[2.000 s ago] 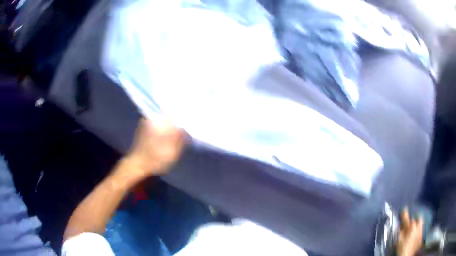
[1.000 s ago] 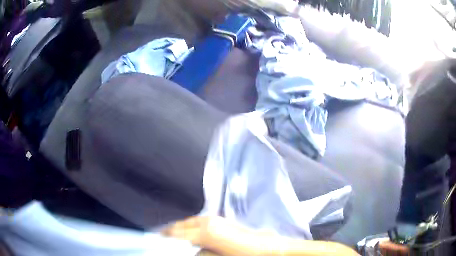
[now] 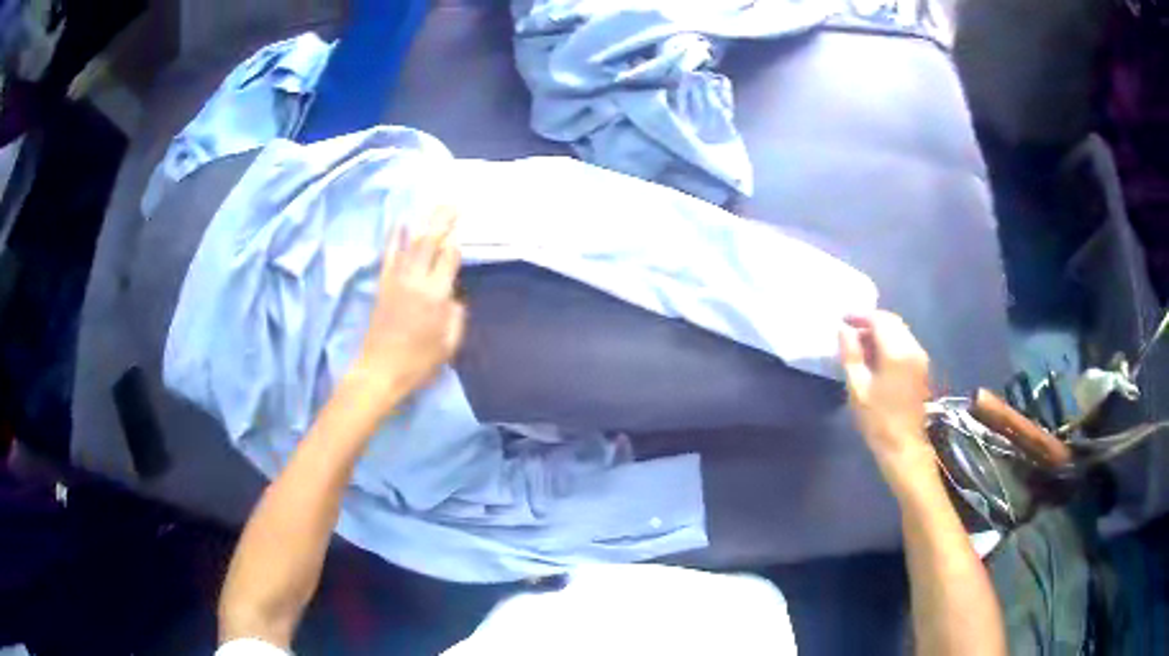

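Observation:
A light blue shirt lies over the dark grey raised pad. One sleeve stretches along the pad to the right; the other sleeve, with its cuff, lies toward me at the near side. My left hand rests with its fingers on the shirt where the stretched sleeve begins, palm down. My right hand pinches the narrow right end of the sleeve between thumb and fingers. The iron, shiny silver with a brown handle, is parked at the right, close to my right forearm, untouched.
A crumpled light blue heap lies at the far side of the grey table. A blue strip and a small light blue cloth are at the far left. A black rectangle lies near the left edge. Pale cords run right of the iron.
The shirt has moved from the near side onto the raised pad, with a sleeve now laid out straight. My left hand has come onto the cloth, and my right hand holds the sleeve end.

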